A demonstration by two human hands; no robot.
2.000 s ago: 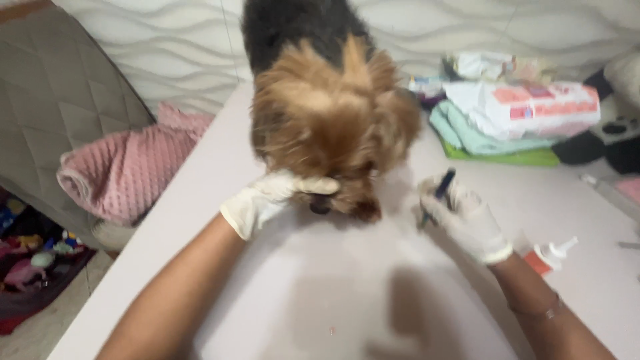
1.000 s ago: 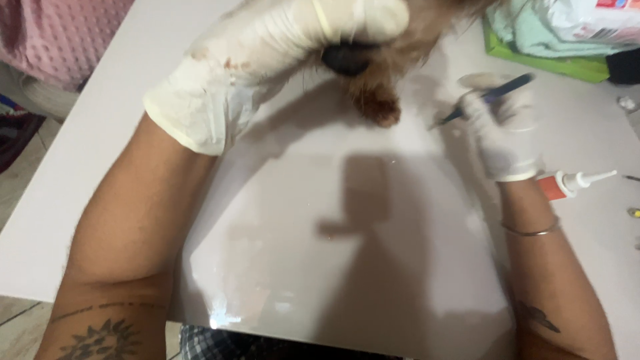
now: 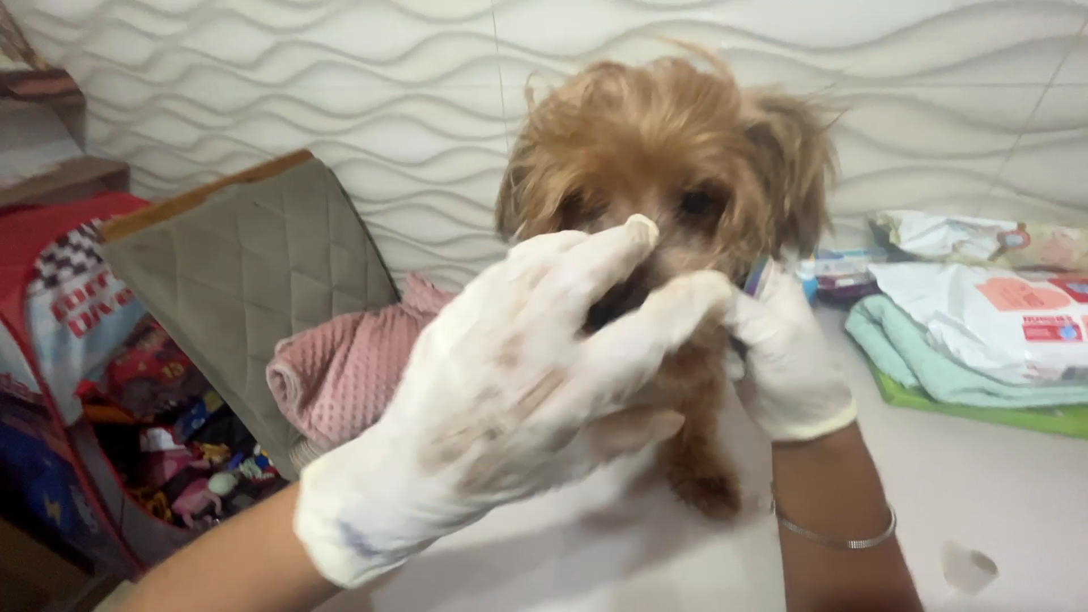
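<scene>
A small long-haired brown dog [image 3: 663, 127] faces me on the white table [image 3: 646, 561]. My left hand [image 3: 527, 382], in a stained white glove, has its fingers and thumb around the dog's muzzle. Close by on the right, my right hand [image 3: 782, 348], gloved too, is at the side of the dog's jaw. It grips a slim dark pen-like tool [image 3: 755, 276], of which only a short part shows between the fingers; its tip is hidden. One front leg [image 3: 705, 467] of the dog stands below my hands.
Right of the dog lie a white printed pack [image 3: 994, 319], a mint-green cloth [image 3: 909, 357] and a green item [image 3: 918, 399] beneath. At left are a rolled pink blanket [image 3: 348, 374], a grey quilted panel [image 3: 255, 289] and a red toy tent [image 3: 76, 289] with toys. A patterned wall [image 3: 382, 102] stands behind.
The dog's head, low over the table two seconds ago, is now raised. My right hand has come from above the table to the dog's jaw with the tool. The view has tilted up.
</scene>
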